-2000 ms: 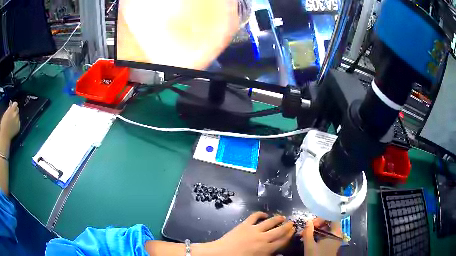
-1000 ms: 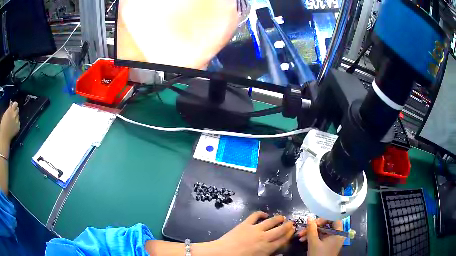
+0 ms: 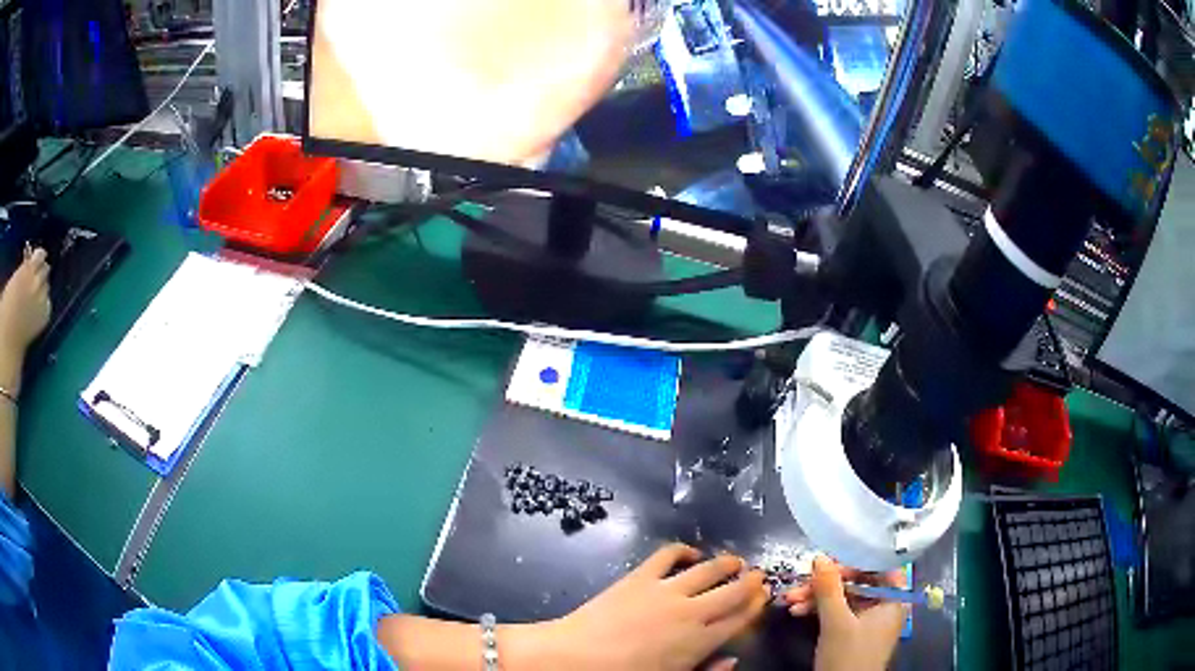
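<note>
My left hand (image 3: 662, 613) lies on the black work mat (image 3: 642, 531), its fingertips at a cluster of tiny silvery parts (image 3: 782, 574) just below the ring light (image 3: 799, 492). My right hand (image 3: 852, 623) is pinched on thin tweezers or a fine blade (image 3: 881, 593), which points left toward the parts. Its tip is too small to make out. Whether my left fingers grip a part cannot be seen. The monitor (image 3: 524, 92) shows a bright fingertip, enlarged parts and a long blurred pointed shape.
A loose pile of black parts (image 3: 557, 496) lies left of my hands. A white-framed blue box (image 3: 596, 383), clear plastic film (image 3: 721, 472) and white cable (image 3: 446, 324) are behind. The microscope (image 3: 930, 354) leans overhead. A black component tray (image 3: 1059, 577) is right. Another person's hand (image 3: 24, 302) is far left.
The tool in my right hand has changed its angle, and the hand has turned slightly. On the monitor, the enlarged pointed shape and parts have shifted. The whole view has moved slightly.
</note>
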